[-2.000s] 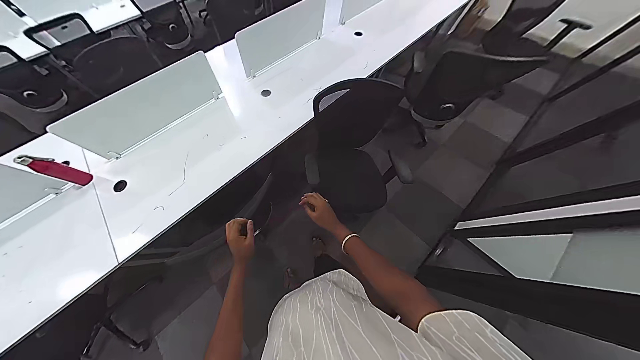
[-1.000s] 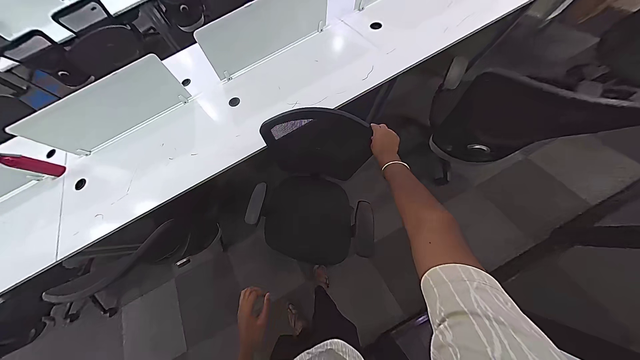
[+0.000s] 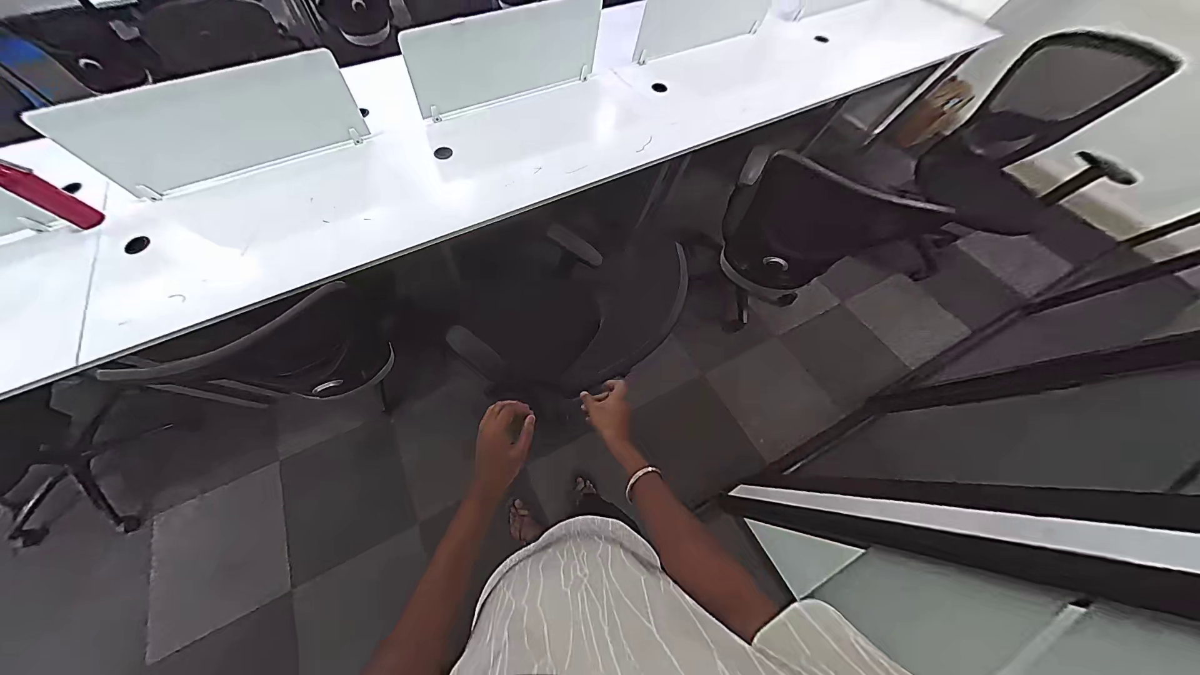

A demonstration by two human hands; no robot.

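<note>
A dark office chair [image 3: 553,328] with armrests stands in front of me, partly beneath the white desk [image 3: 525,187], its curved back at the right. My left hand [image 3: 503,436], fingers loosely curled and holding nothing, is just on my side of the chair. My right hand [image 3: 607,412], with a bangle on the wrist, is bent at the chair's near edge. Whether its fingertips touch or grip the chair is unclear in the dark.
Other office chairs stand at the left [image 3: 281,356] and right [image 3: 825,216]. Pale divider panels [image 3: 506,56] and a red object [image 3: 52,195] are on the desk. A dark-framed glass partition [image 3: 975,450] runs along the right.
One second ago my right hand was on the chair's back, at its top corner. The chair has since turned and sits farther under the desk. My hands are now close together.
</note>
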